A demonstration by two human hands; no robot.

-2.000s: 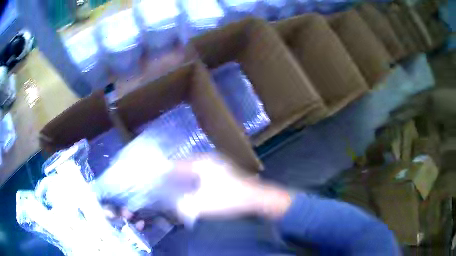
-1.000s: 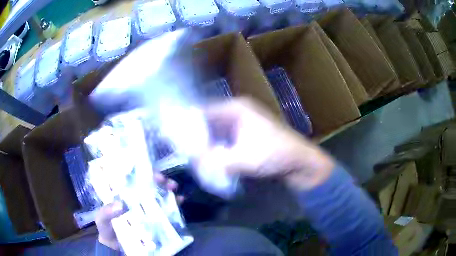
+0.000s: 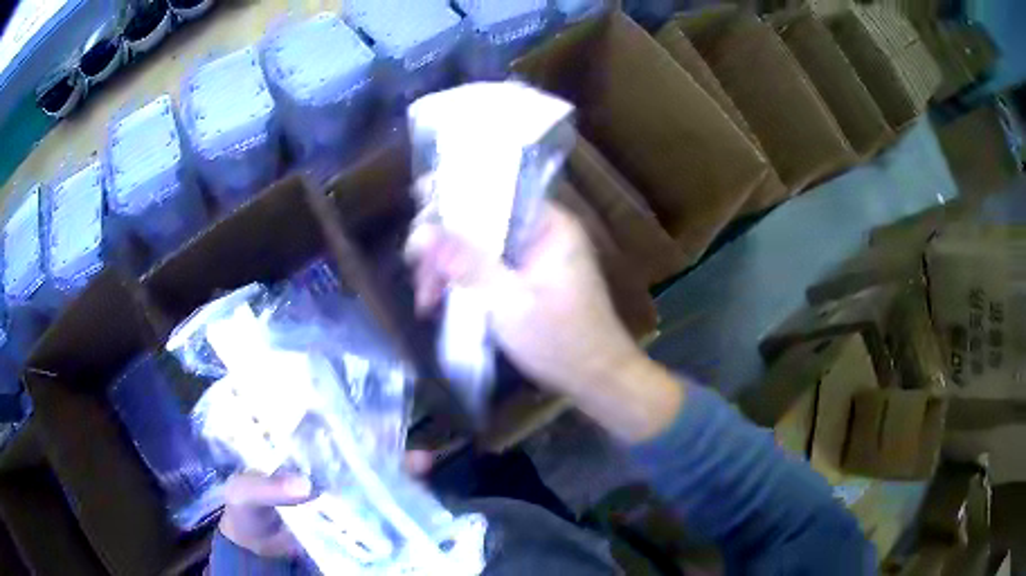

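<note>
My right hand (image 3: 551,304) holds one white bagged bracket (image 3: 478,169) upright over an open carton (image 3: 698,146) row. My left hand (image 3: 261,506) is at the bottom left and holds several bagged brackets (image 3: 326,439) in shiny clear plastic against my body; part of that hand is hidden by them. A dark, bagged solar panel (image 3: 169,422) lies in the carton at the lower left. Another dark panel is partly visible behind the held bags. The inside of the carton under my right hand is mostly hidden.
White-lilac bagged main units (image 3: 231,107) stand in a row behind the cartons. Dark round-fronted camera heads (image 3: 101,54) are at the top left. More open cartons run to the upper right. Brown supply boxes (image 3: 894,433) and a printed carton (image 3: 979,309) stand at the right.
The blurred bag in my right hand now shows as one bracket, held upright. My left hand still holds its bundle. The view has shifted along the carton row.
</note>
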